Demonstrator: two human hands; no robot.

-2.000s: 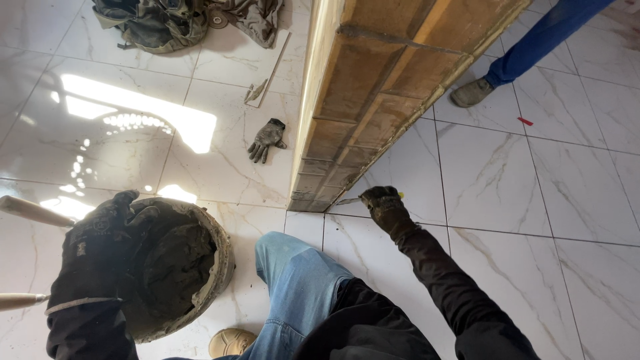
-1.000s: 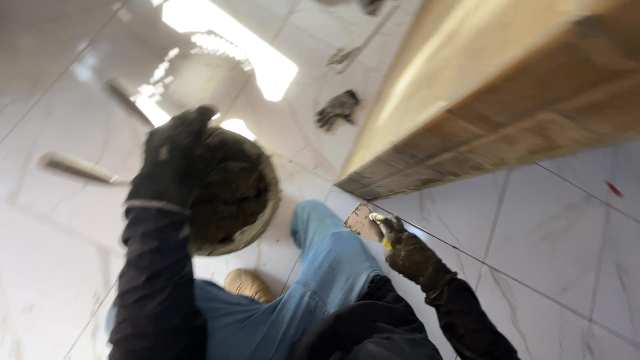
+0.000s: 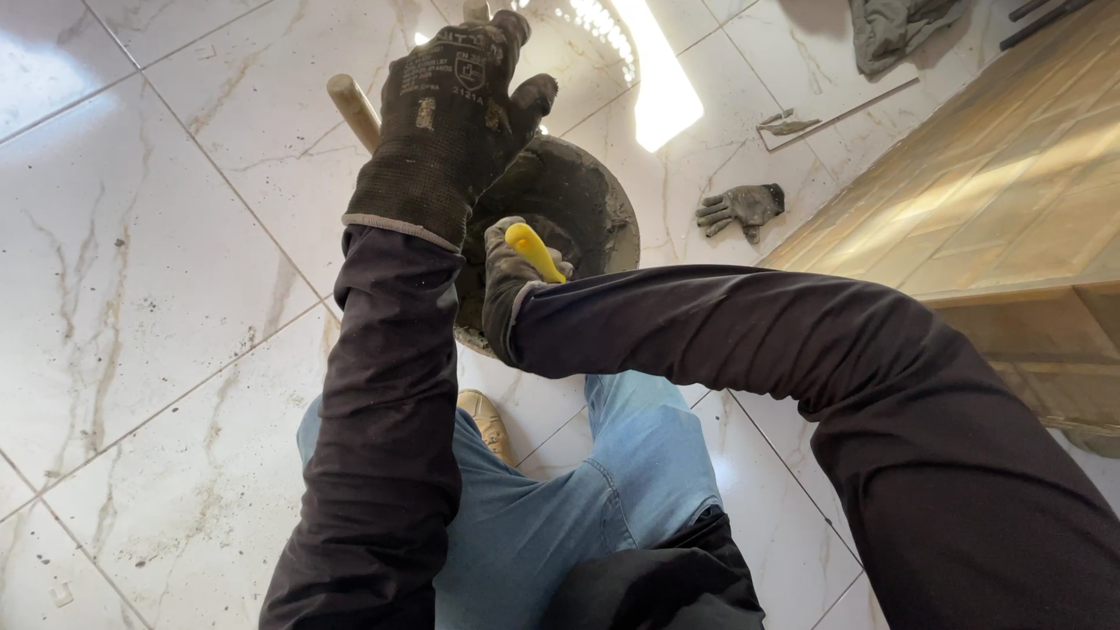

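A round bucket [image 3: 619, 206] with wet grey mortar inside stands on the floor beyond my knees. My left hand [image 3: 455, 114], in a dark, worn work glove, holds the bucket at its upper left rim, which it hides with its fingertips. My right hand [image 3: 512, 280], also gloved, is down over the bucket's opening, closed around a yellow tool handle [image 3: 534, 251]; the working end is hidden. Two light wooden handles, one at the left [image 3: 353, 109] and one at the top [image 3: 477, 10], stick out beside my left hand.
A grey glove [image 3: 742, 210] lies on the marble-look floor tiles [image 3: 175, 350]. Beyond it are a thin strip [image 3: 844, 114] with small scraps and a heap of grey cloth [image 3: 901, 31]. At the right rises a tan tile-patterned wall or block [image 3: 989, 192]. My shoe [image 3: 484, 424] is near the bucket.
My right hand has moved from beside the tan block's lower corner to the bucket, with the yellow-handled tool still in it. My left hand remains at the bucket. The view has shifted.
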